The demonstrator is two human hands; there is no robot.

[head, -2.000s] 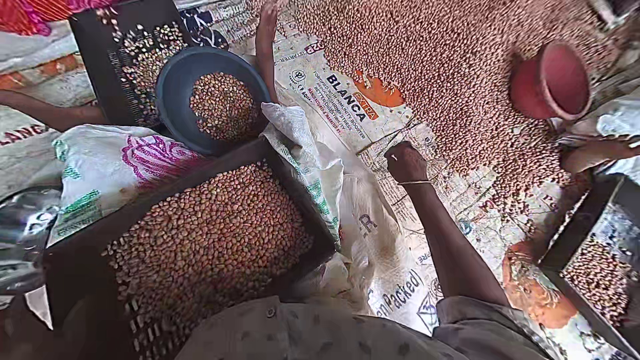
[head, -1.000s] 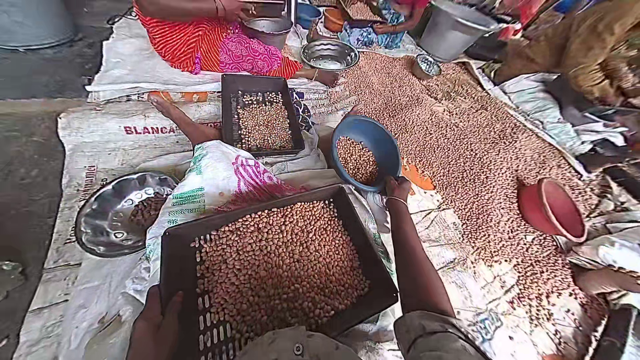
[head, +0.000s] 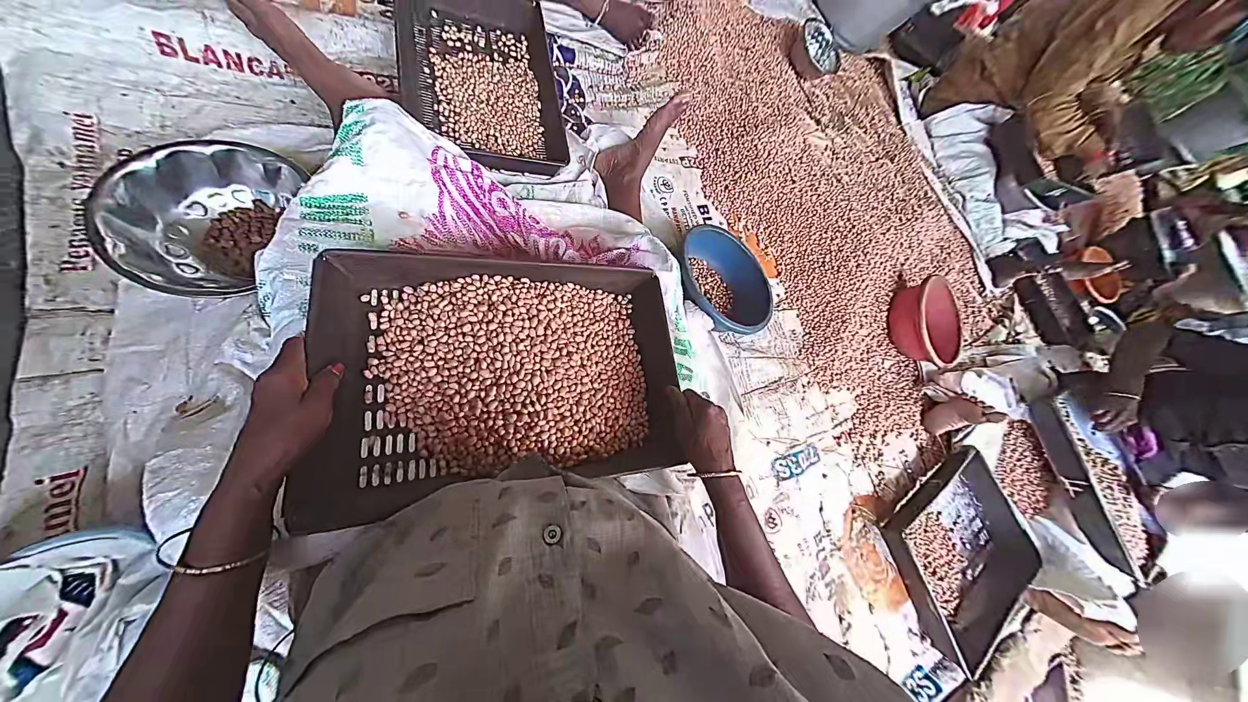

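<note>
A black slotted plastic tray (head: 327,390) lies across my lap, over a white printed woven sack (head: 390,185). Shelled peanuts (head: 517,370) cover most of its floor, and bare slots show along its left side. My left hand (head: 292,405) grips the tray's left wall, thumb on top. At the right wall, my right hand (head: 700,429) is closed on the rim, fingers partly hidden. Just right of the tray, a blue plastic bowl (head: 751,283) with some peanuts in it stands tilted on the sacking.
A steel basin (head: 146,195) with dark pieces stands at left. Another slotted tray (head: 556,107) of peanuts lies ahead. A wide peanut heap (head: 809,166) spreads at right, with a red plastic tub (head: 921,322) on it. Co-workers sit around, with another black tray (head: 1009,575) at lower right.
My right hand has left the blue bowl, which it held a second ago, and now holds the tray's right side. The bowl stands beside the tray. The view has shifted.
</note>
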